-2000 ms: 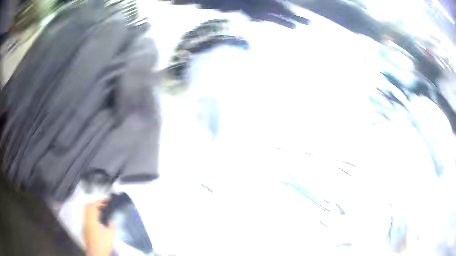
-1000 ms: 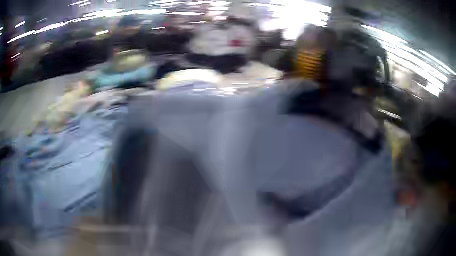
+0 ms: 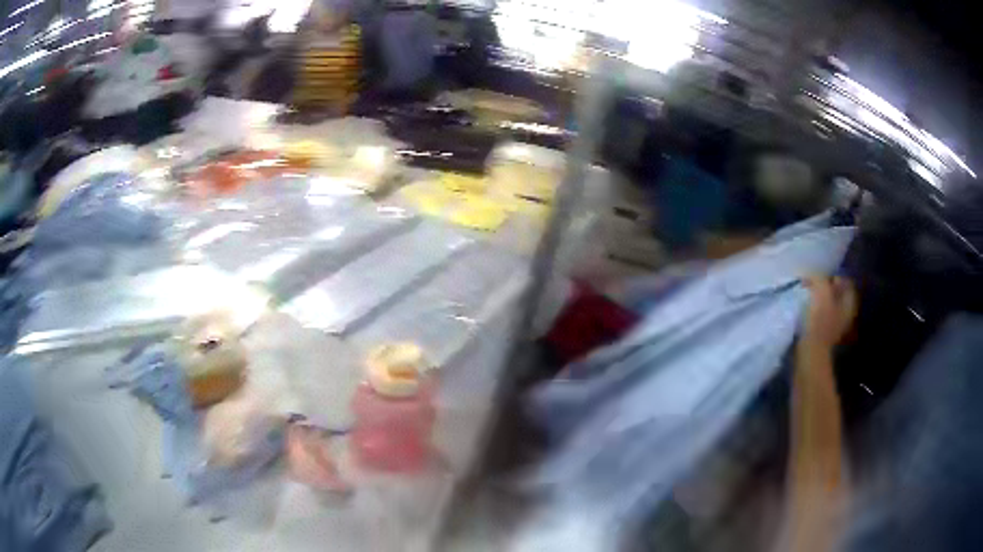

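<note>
A light blue blouse (image 3: 690, 323) hangs at the right, stretched diagonally from its raised upper end down to the bottom of the view. My right hand (image 3: 828, 307) is raised at its upper end and appears closed on the cloth near the hanger end. Blur hides the exact finger grip and the hanger. My left hand is out of view.
A grey metal upright (image 3: 539, 291) stands between the table (image 3: 119, 431) and the blouse. On the table are a pink-red bottle (image 3: 393, 415), a yellow-brown roll (image 3: 213, 369), blue strips (image 3: 162, 394) and clear plastic (image 3: 367, 280). Red cloth (image 3: 587, 321) lies behind the upright.
The view has swung right from the grey jackets and white table to the upright and bottle. My right hand now shows, raised with the blue blouse; the hand seen earlier at lower left is gone.
</note>
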